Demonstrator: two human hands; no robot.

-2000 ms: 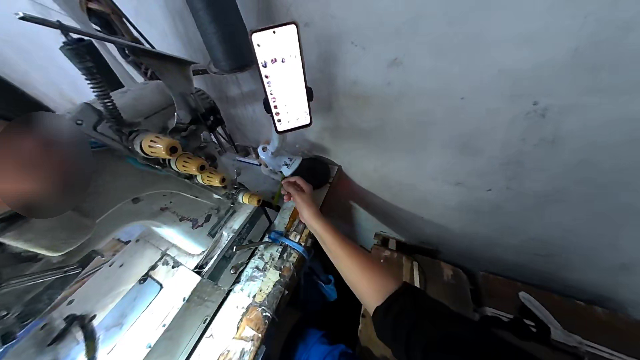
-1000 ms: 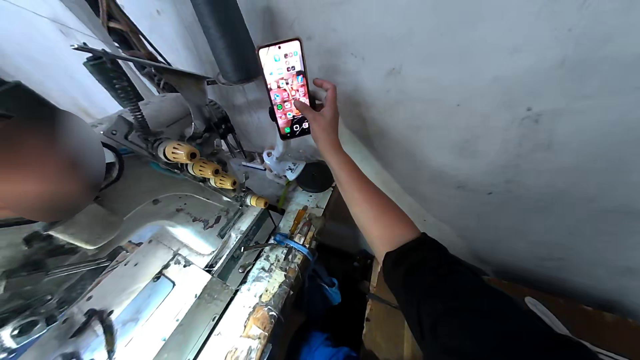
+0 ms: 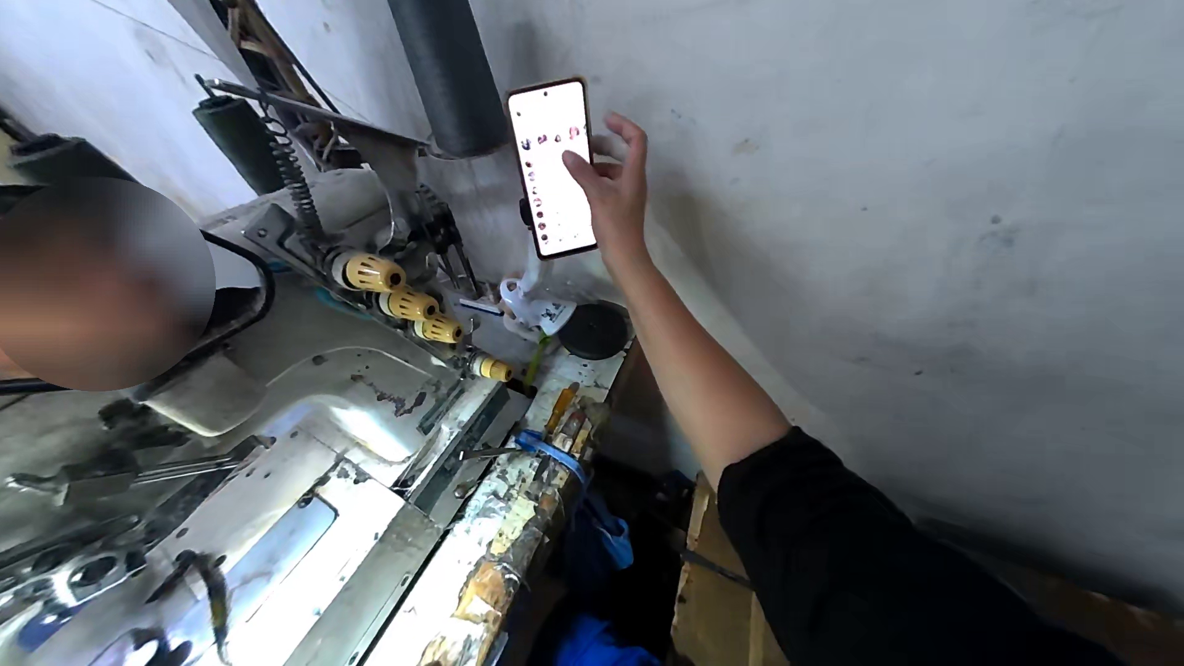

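Observation:
My right hand (image 3: 618, 190) is raised at the right edge of a smartphone (image 3: 553, 171), its thumb over the lit screen and its other fingers curled beside the case. The phone stands upright on a white phone holder (image 3: 529, 301) near the wall. It is not gripped by the hand. Below and to the left lies an industrial sewing machine (image 3: 351, 370) with yellow thread-tension knobs (image 3: 407, 303). My left hand is out of the frame.
A worn table edge (image 3: 499, 564) carries a blue tie (image 3: 550, 449). A round black object (image 3: 594, 331) sits by the holder. A cardboard box (image 3: 717, 564) and blue cloth (image 3: 601, 643) are below. A person's blurred head (image 3: 102, 287) is at left.
My right hand has risen from beside the holder's base to the phone. Since one second ago, the screen has changed from coloured icons to a white page.

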